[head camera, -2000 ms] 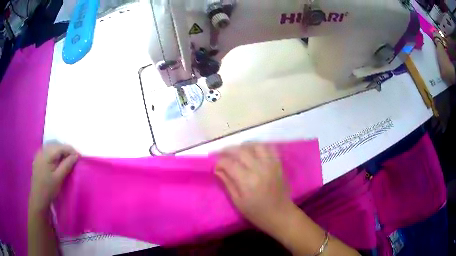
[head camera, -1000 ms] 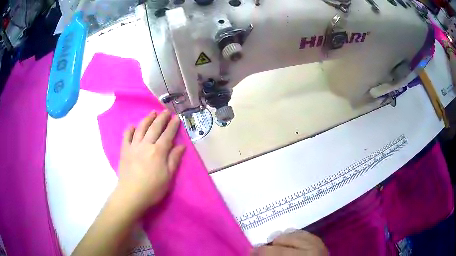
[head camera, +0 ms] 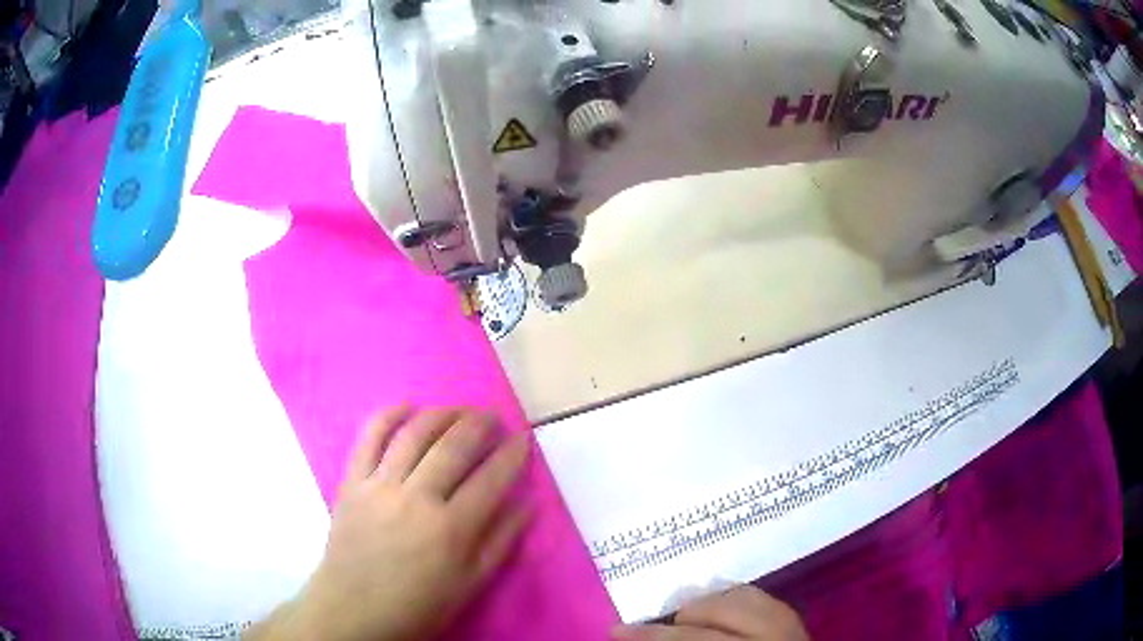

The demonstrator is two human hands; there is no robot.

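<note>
A bright pink cut fabric piece [head camera: 364, 326] lies lengthwise on the white machine table, its right edge at the presser foot and needle [head camera: 466, 278] of the cream-white HIKARI sewing machine [head camera: 702, 100]. My left hand [head camera: 433, 520] lies flat on the fabric, fingers slightly apart, below the needle. My right hand [head camera: 721, 616] is at the bottom edge, partly cut off, with its fingertips at the fabric's lower right corner; something pale shows behind its fingers, too unclear to name.
More pink fabric [head camera: 50, 376] lies along the left side. A blue paddle-shaped thing [head camera: 151, 157] hangs left of the machine head. Printed ruler markings [head camera: 802, 482] run along the table's front. Darker pink cloth [head camera: 1028, 488] hangs at the lower right. A yellowish strip [head camera: 1088, 269] lies at the right.
The fabric was turned from lying across the table front to running up beside the needle. My left hand then moved down along it. My right hand stays at the lower corner.
</note>
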